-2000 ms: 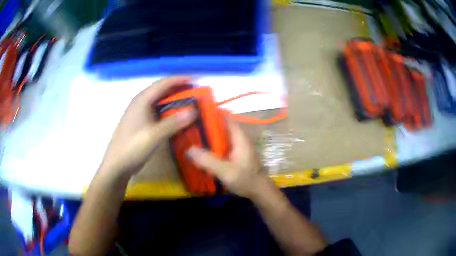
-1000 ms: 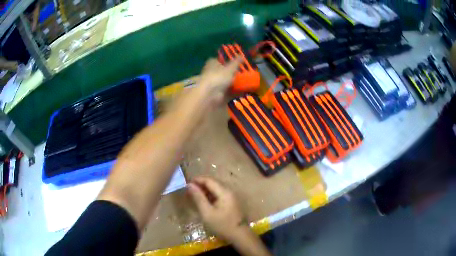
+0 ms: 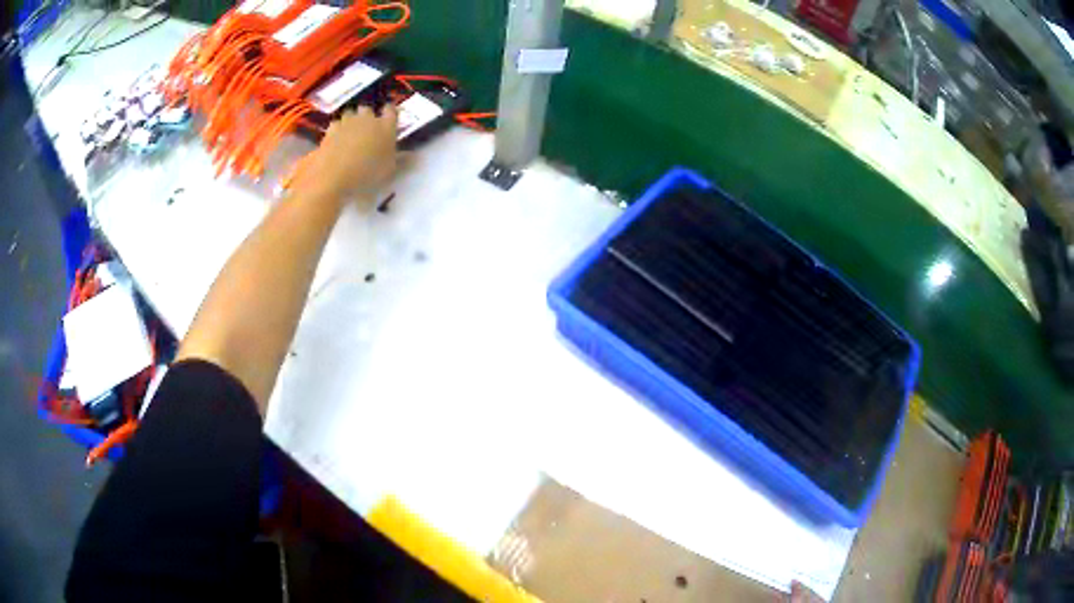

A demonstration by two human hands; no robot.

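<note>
My left hand (image 3: pixel 359 151) reaches to the upper left, its fingers at a black open housing with a white block (image 3: pixel 419 116). Whether they grip it cannot be told. Beside it lies another housing with a white block (image 3: pixel 349 87), and a pile of orange housings (image 3: pixel 273 59) with loose orange cables (image 3: pixel 253 132). Of my right hand only blurred fingertips (image 3: pixel 803 592) show, cut off by the bottom edge, near the white paper's corner.
A blue tray (image 3: pixel 695 425) packed with black covers (image 3: pixel 754 342) stands right of centre. A metal post (image 3: pixel 526 88) rises behind the bench. Finished orange units (image 3: pixel 975 507) stack at the lower right. A blue bin (image 3: pixel 59 375) of mixed pieces sits below the left edge.
The view has swung left. My left hand has let go of the orange unit at the right-hand stack and is now at the housings on the left. My right hand has mostly left the picture.
</note>
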